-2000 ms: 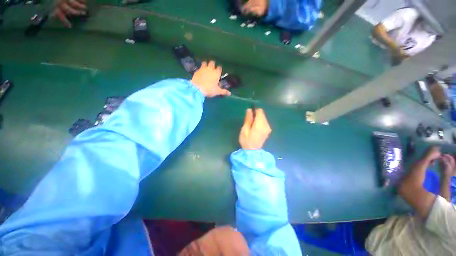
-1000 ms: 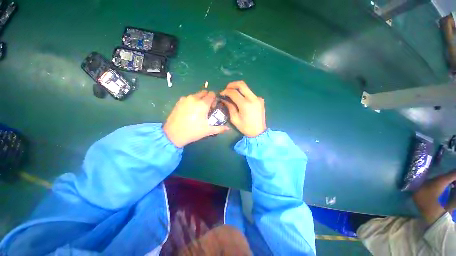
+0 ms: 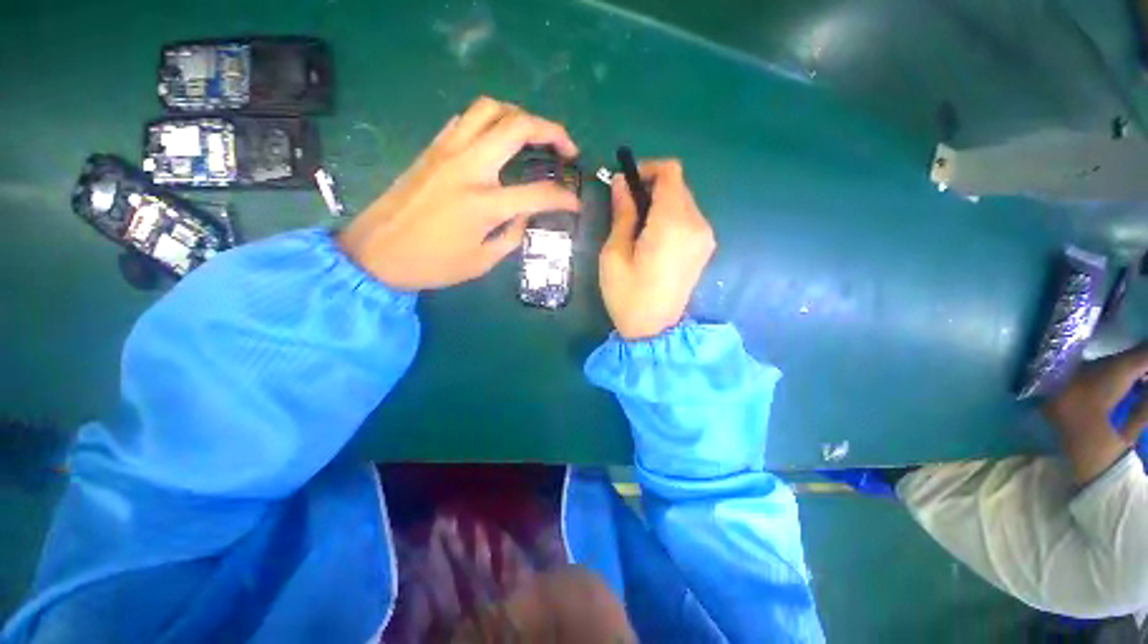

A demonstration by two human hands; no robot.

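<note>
A black phone housing [image 3: 546,267] lies upright on the green bench top, its silver-white board in the near half. My left hand [image 3: 460,195] grips the housing's far half from the left, with fingers over its far end. My right hand [image 3: 655,245] is just right of the housing and holds dark tweezers [image 3: 635,183] like a pen. A tiny pale piece [image 3: 606,175] shows by the fingertips; whether it is held is unclear. The tweezers' tip cannot be made out.
Three waiting phone units [image 3: 239,73] lie at the upper left, a small white strip [image 3: 329,191] beside them. A pale metal bracket [image 3: 1032,169] stands at the right. A shiny dark bag [image 3: 1064,323] lies near another person's arm [image 3: 1089,409].
My right hand has come off the housing and now holds the tweezers beside it. The housing now stands straighter in view, with more of its board showing. The view has shifted, moving the waiting units left.
</note>
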